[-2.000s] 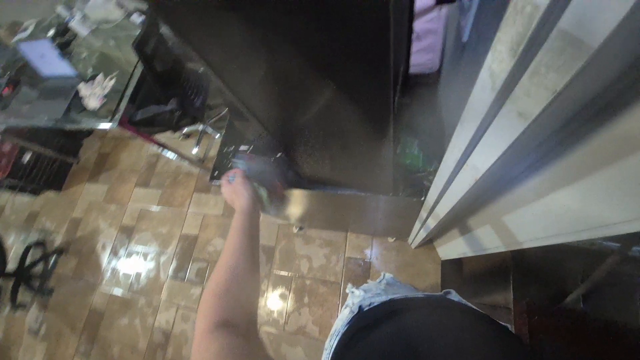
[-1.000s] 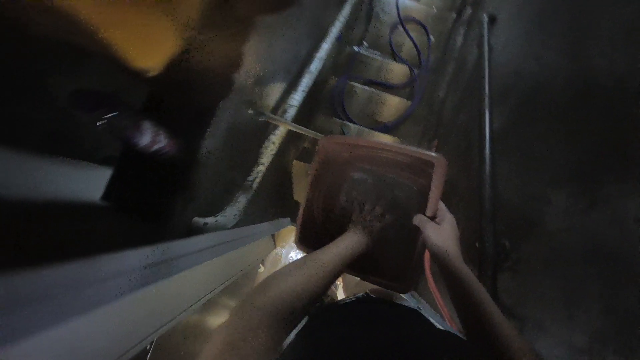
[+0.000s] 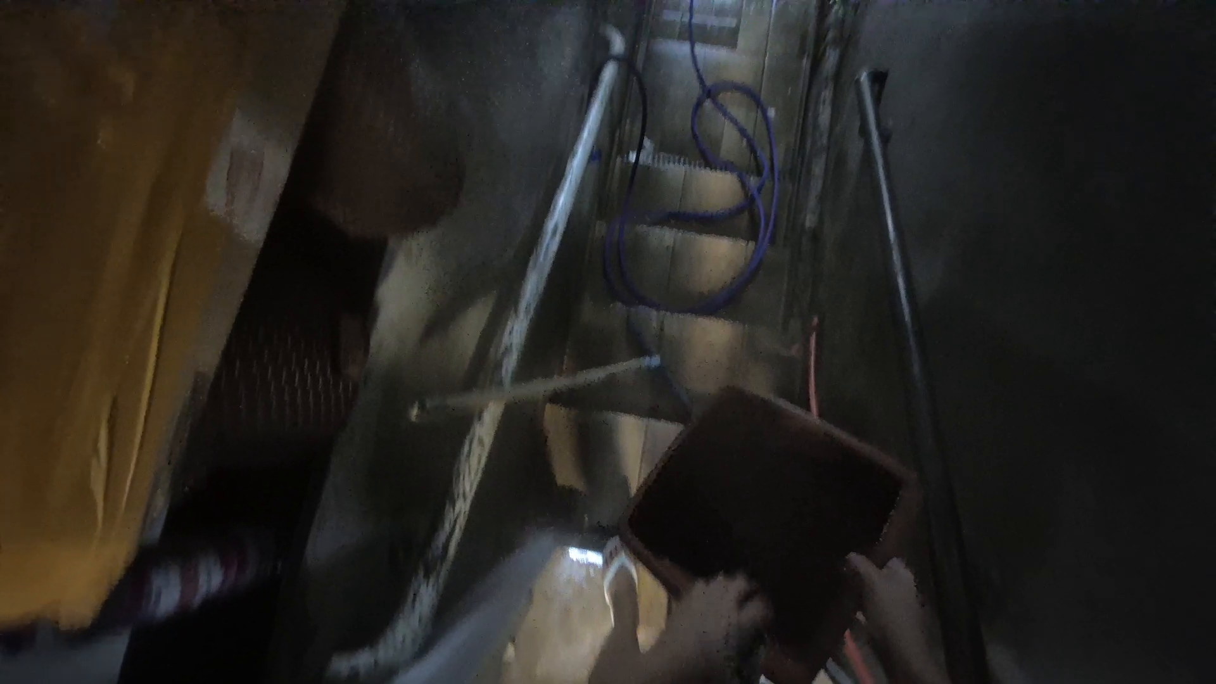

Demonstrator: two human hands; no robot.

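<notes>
In dim light a reddish-brown rectangular plastic container (image 3: 769, 513) is held tilted at the lower right, above the top of a staircase. My right hand (image 3: 888, 594) grips its right rim. My left hand (image 3: 717, 617) is at its near left edge, fingers bent; whether they close on the container is too dark to tell. What lies inside the container does not show. Below and to the left, a foot in a light sandal (image 3: 619, 570) stands on the tiled floor.
Stairs (image 3: 703, 256) run downward ahead, with a loose blue hose (image 3: 698, 309) coiled over them. A worn white handrail (image 3: 537, 275) is on the left, a dark handrail (image 3: 902, 285) on the right. A thin pole (image 3: 532, 388) crosses the left rail. A yellow-orange cloth (image 3: 76, 313) hangs at far left.
The view has moved from a tiled room to the staircase. Since one second ago the container has turned and moved lower right, and my left hand has moved from its inside to its near edge.
</notes>
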